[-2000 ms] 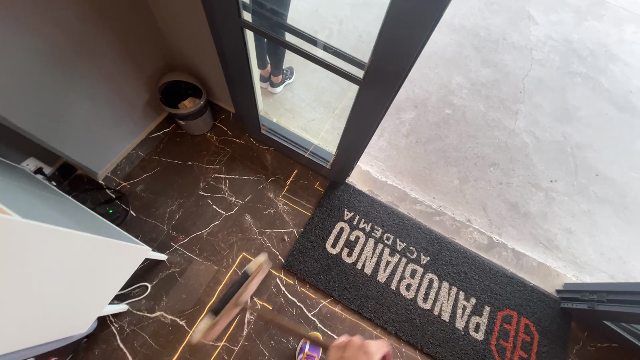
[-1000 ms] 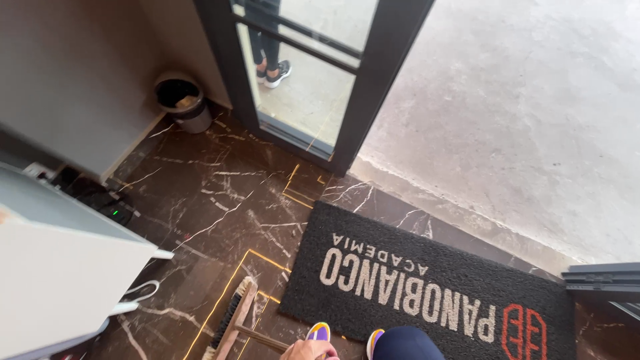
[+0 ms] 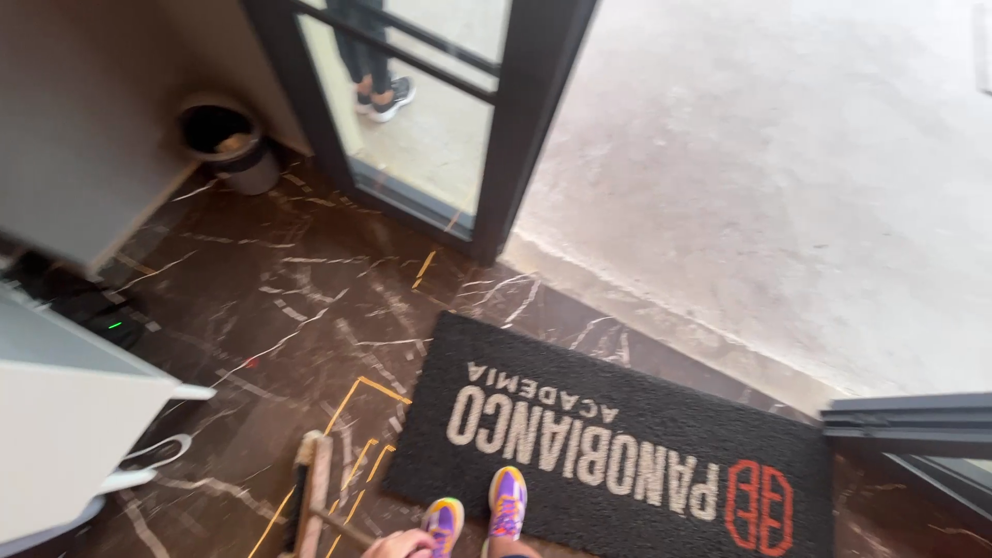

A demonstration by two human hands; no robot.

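Note:
A hand of mine (image 3: 399,545) shows at the bottom edge, closed around the handle (image 3: 345,528) of a push broom. Which hand it is cannot be told for certain; it looks like a single hand, and the other is not seen. The broom's wooden head (image 3: 311,496) with dark and pale bristles rests at the lower left on the dark marble floor (image 3: 232,310), left of my purple and yellow shoes (image 3: 508,504). A black doormat (image 3: 542,387) with lettering lies under and beyond my feet.
A glass door (image 3: 496,155) with a dark frame stands ahead, a person's legs (image 3: 368,54) behind it. A waste bin (image 3: 252,167) sits by the wall. White furniture (image 3: 70,434) and cables (image 3: 167,449) are at left. Pale concrete (image 3: 736,194) lies beyond the threshold; another dark frame (image 3: 914,418) is at right.
The broom head, tilted and blurred two seconds ago, is now nearer upright in the view, beside my feet. Both shoes now show on or by the mat; only one showed at first.

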